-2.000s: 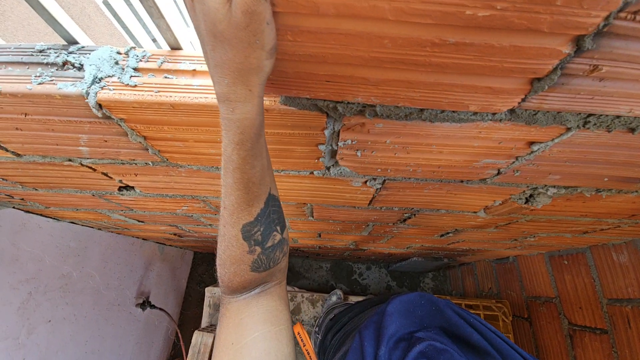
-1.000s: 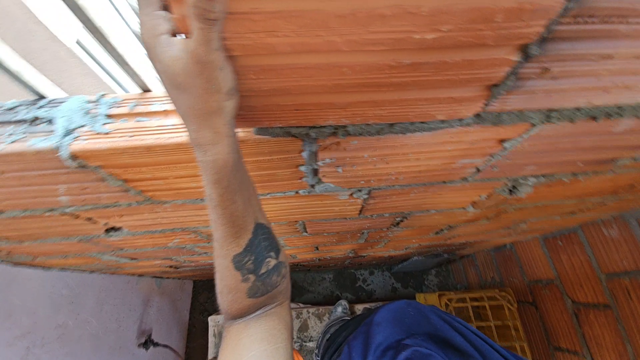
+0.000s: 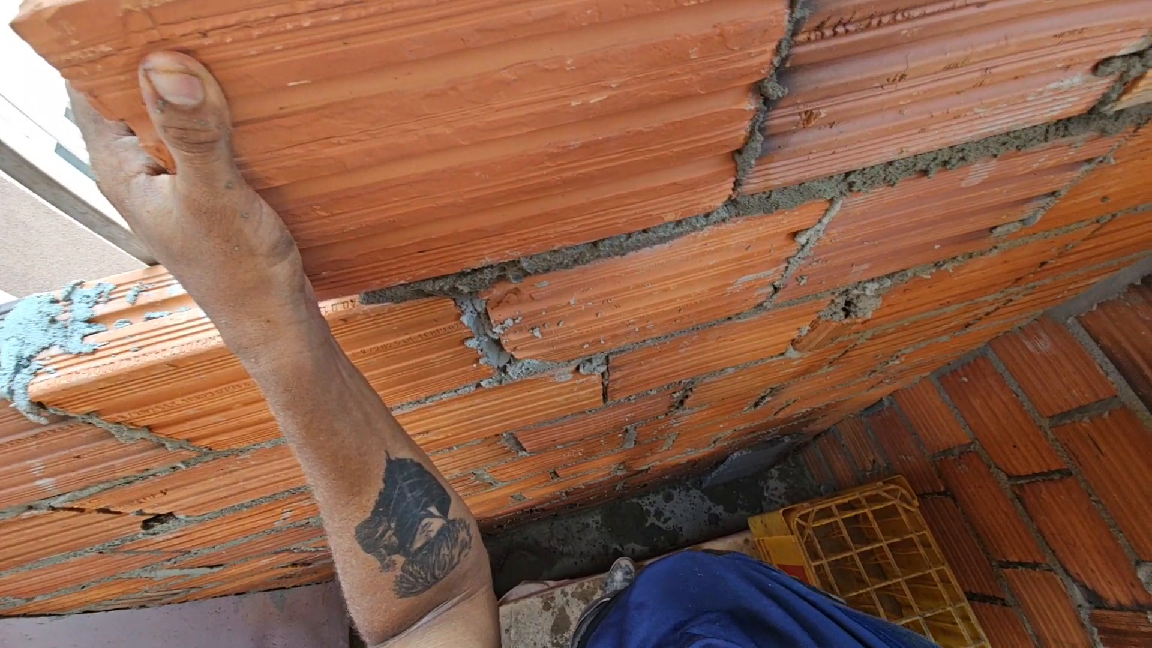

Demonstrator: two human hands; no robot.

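Observation:
My left hand (image 3: 193,189) grips the left end of a ribbed hollow clay brick (image 3: 486,135), thumb on its near face and fingers around its end. The brick lies along the top of the wall. Grey mortar (image 3: 621,236) shows beneath it, and a mortar joint (image 3: 763,108) lies between it and the brick on its right (image 3: 918,81). To the left, a lower brick (image 3: 171,378) has a blob of wet mortar (image 3: 49,333) on its top. My right hand is out of view.
The clay brick wall runs down to a wet grey floor (image 3: 576,540). A yellow plastic crate (image 3: 877,558) stands at the bottom right beside another brick wall (image 3: 1017,432). A knee in blue cloth (image 3: 720,603) and part of a shoe (image 3: 619,571) are at the bottom.
The view has shifted and tilted. My left thumb, cut off by the top edge two seconds ago, now shows on the brick's face.

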